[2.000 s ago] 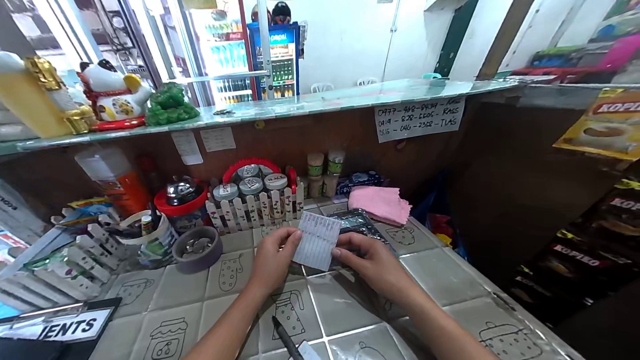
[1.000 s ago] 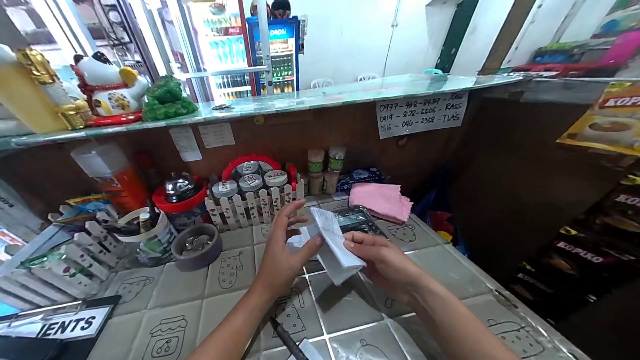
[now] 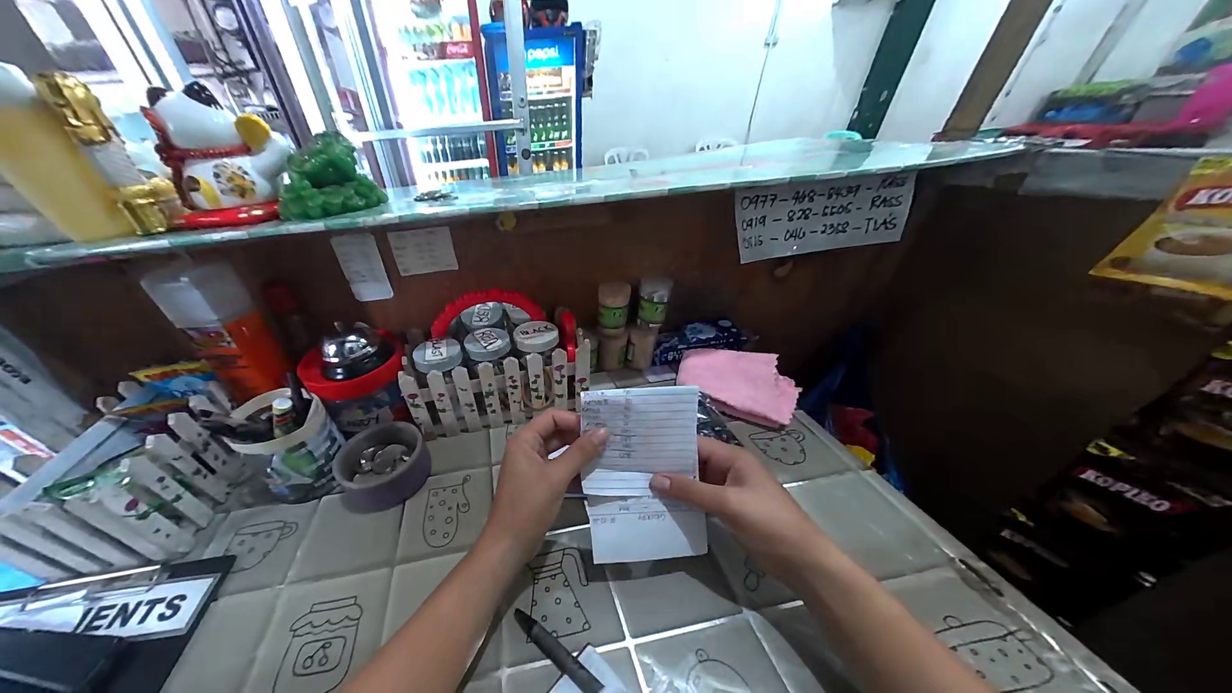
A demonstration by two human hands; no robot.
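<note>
A small sheet of lined paper (image 3: 640,452) with handwriting and fold creases is held upright over the tiled counter (image 3: 433,577). My left hand (image 3: 544,472) pinches its left edge between thumb and fingers. On the right side, my right hand (image 3: 736,491) grips it, thumb in front and fingers behind. Below the hands a black pen (image 3: 558,653) lies on the counter, partly over a white slip of paper (image 3: 604,669). Behind my right hand is a dark item that the paper and hand partly hide.
A round bowl of coins (image 3: 383,467), a pen cup (image 3: 294,448), a white picket holder with lidded jars (image 3: 496,385) and a pink cloth (image 3: 739,385) stand along the back. A glass shelf (image 3: 577,188) runs above. Coffee packs (image 3: 1126,491) hang at right.
Two seconds ago the paper was spread between both hands; one second ago it was folded and tilted, my left fingers raised. Now it stands upright, partly unfolded, with both hands on it.
</note>
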